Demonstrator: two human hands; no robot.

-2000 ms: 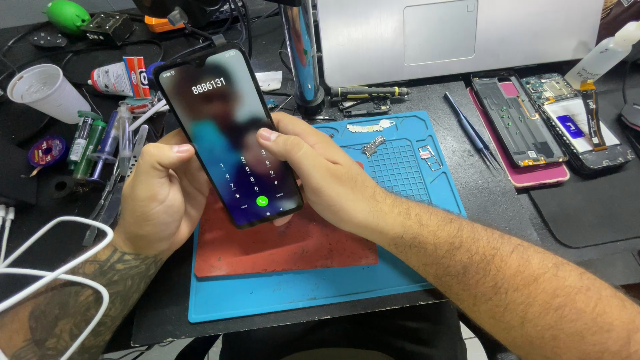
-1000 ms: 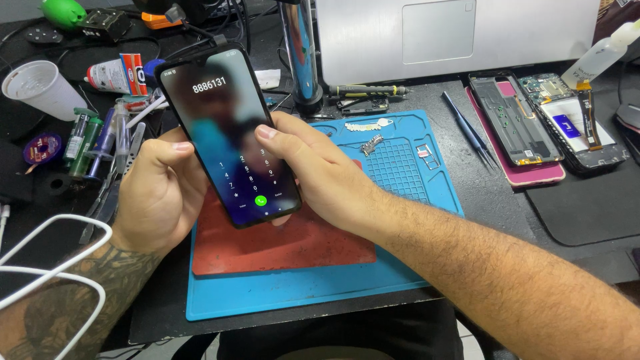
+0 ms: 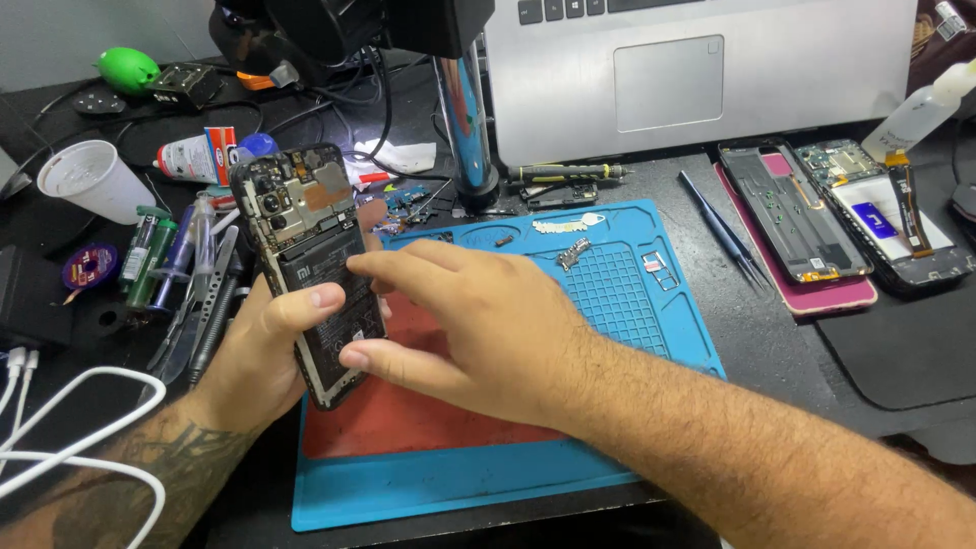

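My left hand holds an opened smartphone tilted, with its bare back toward the camera. Circuit boards, camera modules and a black battery show inside it; the screen side is hidden. My right hand is over the battery's right side, forefinger at its upper part and thumb low on it; whether it grips the phone cannot be told. Under both hands lies a blue silicone repair mat with a red pad on it. On the mat are a small circuit board and a SIM tray.
A laptop stands behind the mat, beside a metal post. At right lie tweezers, a black phone frame, another opened phone and a plastic bottle. At left are syringes, a white cup and white cables.
The phone has been turned over: its lit dial screen faced the camera before, and now its open back does. My right thumb has left the screen, and that hand is now at the battery side.
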